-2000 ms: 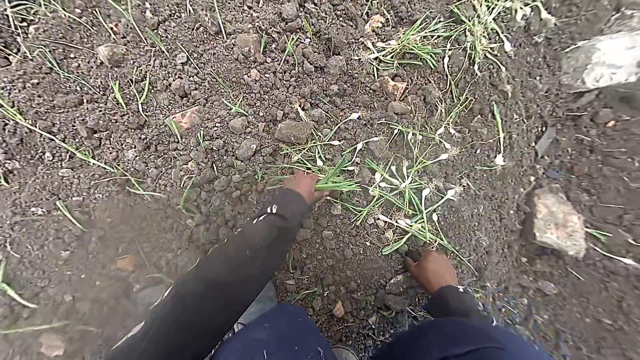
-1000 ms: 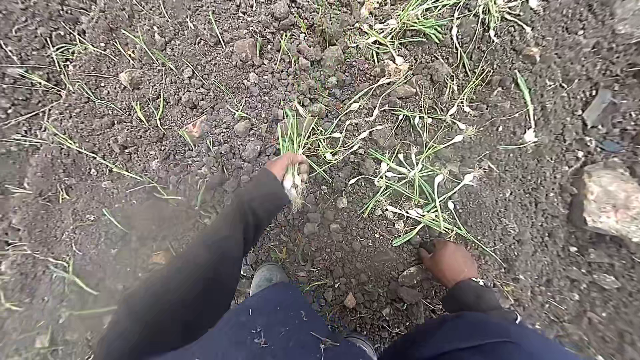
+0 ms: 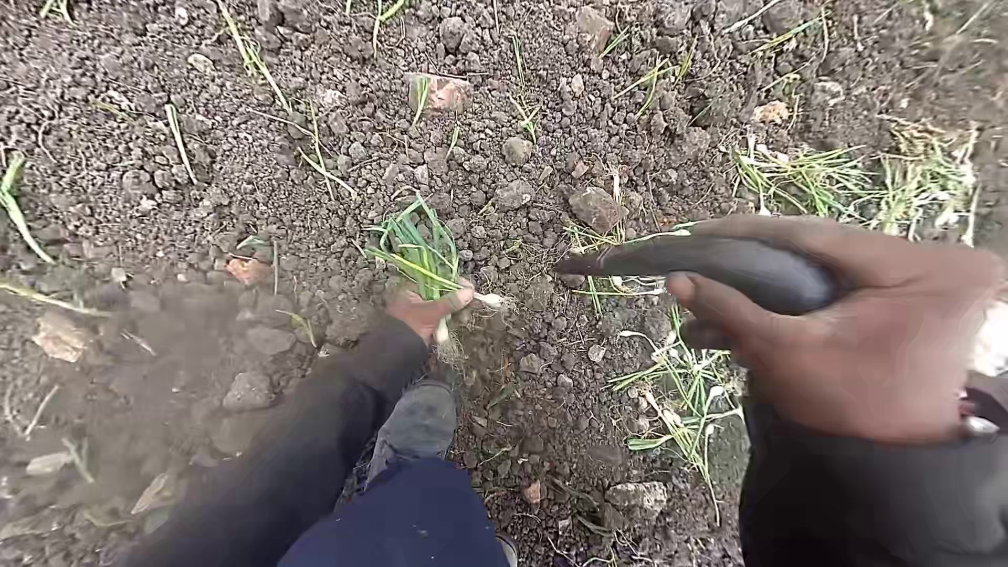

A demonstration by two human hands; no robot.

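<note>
My left hand (image 3: 425,311) holds a small bunch of green onion seedlings (image 3: 421,252), their white bulbs and roots hanging out beside the thumb just above the soil. Large and close to the camera, my right hand (image 3: 858,339) is closed on a dark, pointed hand tool (image 3: 709,268), whose tip points left toward the middle of the view. What kind of tool it is, I cannot tell. Loose onion seedlings (image 3: 685,394) lie on the soil below and left of the right hand, partly hidden by it.
Another heap of seedlings (image 3: 819,181) lies at the upper right. Cloddy brown soil surrounds a reddish stone (image 3: 441,93), a brown stone (image 3: 597,209) and a pale stone (image 3: 636,496). Single green shoots stand or lie across the left side. My shoe (image 3: 417,421) rests below the left hand.
The right hand has risen from the ground beside the seedlings and now shows the pointed tool in its grip. The left hand still holds its bunch. The view has shifted.
</note>
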